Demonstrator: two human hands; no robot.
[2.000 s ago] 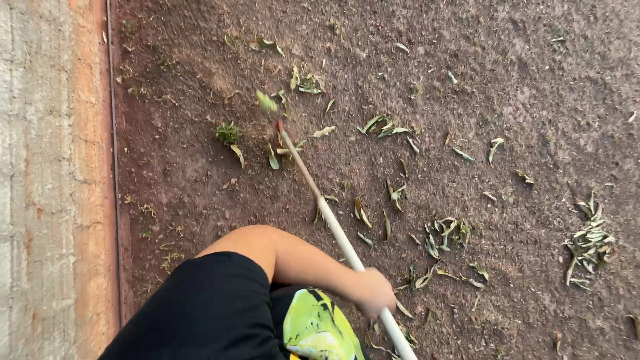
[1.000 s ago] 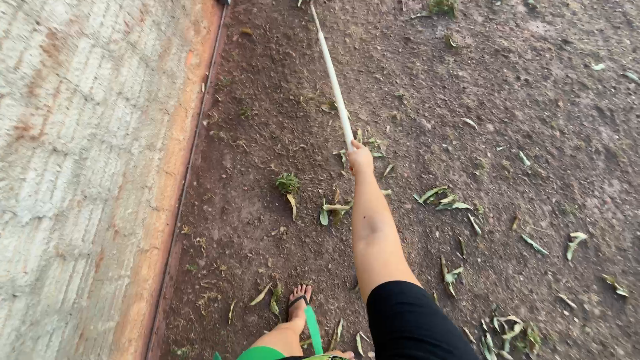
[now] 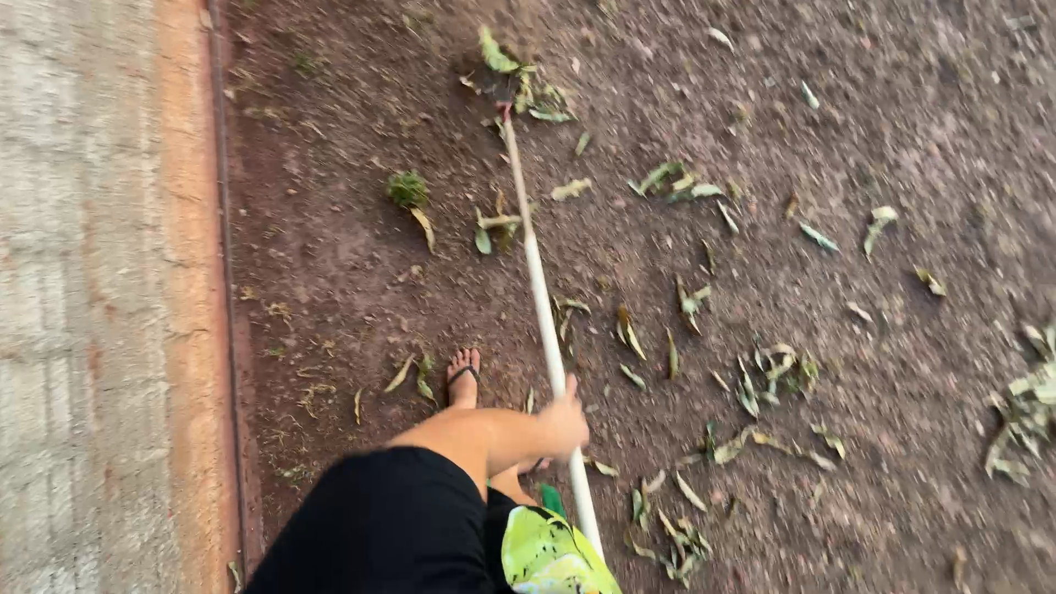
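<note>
My left hand (image 3: 564, 422) grips a long pole (image 3: 543, 313), white on its lower part and brown toward the far end. The arm, in a black sleeve, reaches in from the lower left. The pole's near end runs out of view at the bottom, beside a yellow-green patterned garment. At the far end a small red fitting (image 3: 505, 109) shows; the tool head is blurred and partly hidden among green and dry leaves (image 3: 536, 91), so its kind is unclear. My right hand is outside the view.
A rough pale wall (image 3: 82, 289) with an orange lower band (image 3: 194, 330) runs along the left. My sandalled foot (image 3: 464, 375) stands on bare soil. A small green tuft (image 3: 407, 189) lies ahead. Curled leaves (image 3: 775, 371) are scattered right, with a pile (image 3: 1027, 412) at the edge.
One second ago an arm from the lower right held the pole; now my left hand is on it. The far end of the pole has come back into view among leaves.
</note>
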